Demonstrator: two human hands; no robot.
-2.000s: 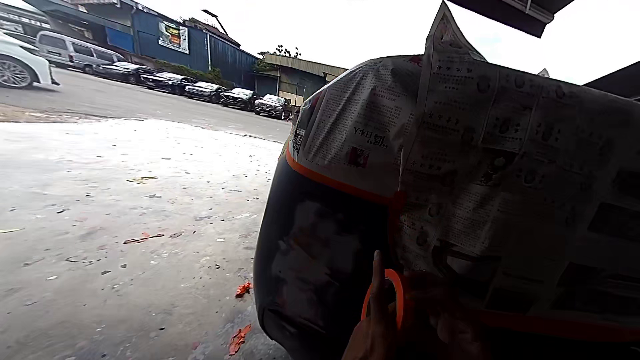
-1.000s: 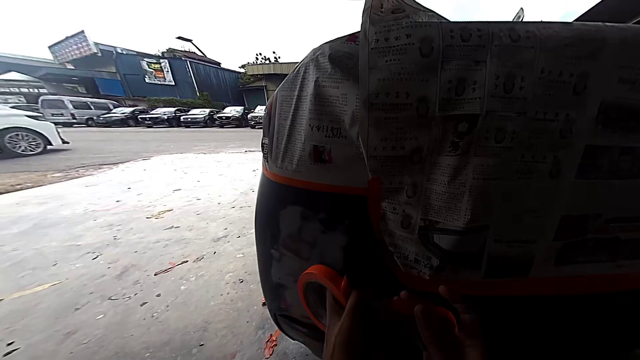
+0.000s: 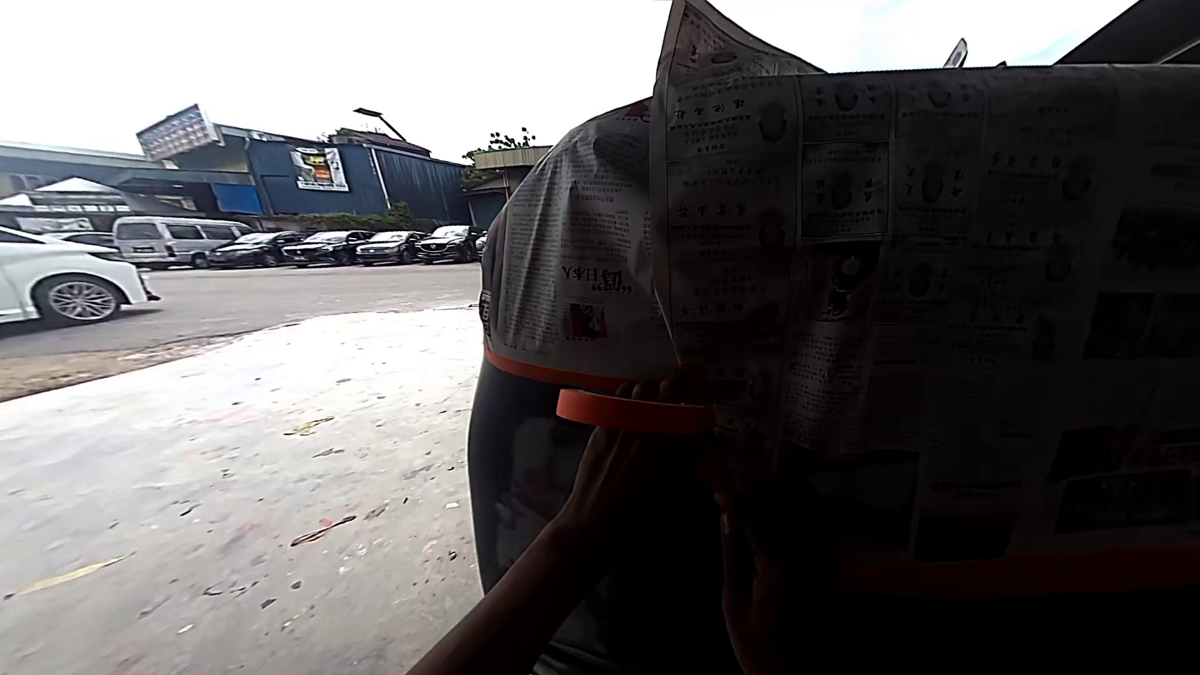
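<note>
A roll of orange masking tape [image 3: 633,412] is in my left hand [image 3: 623,469], the fingers passing through and around the ring. It is held up against the dark curved vehicle body panel [image 3: 525,441], near the lower corner of the newspaper sheets [image 3: 731,234]. Orange tape [image 3: 553,368] runs along the paper's lower left edge. My right hand [image 3: 745,562] is low against the dark surface to the right of the roll, deep in shadow; its fingers are hard to make out. Another orange strip [image 3: 1031,572] follows the paper's bottom edge at the right.
Newspaper covers the upper part of the vehicle and rises to a loose peak. Scraps of orange tape [image 3: 322,532] lie on the concrete floor [image 3: 375,469] at the left. Beyond are a white car [image 3: 75,281], a van [image 3: 173,239] and several parked dark cars.
The left hand has raised the tape roll to the paper's corner; one second ago it was lower on the panel. The roll is now seen nearly edge-on.
</note>
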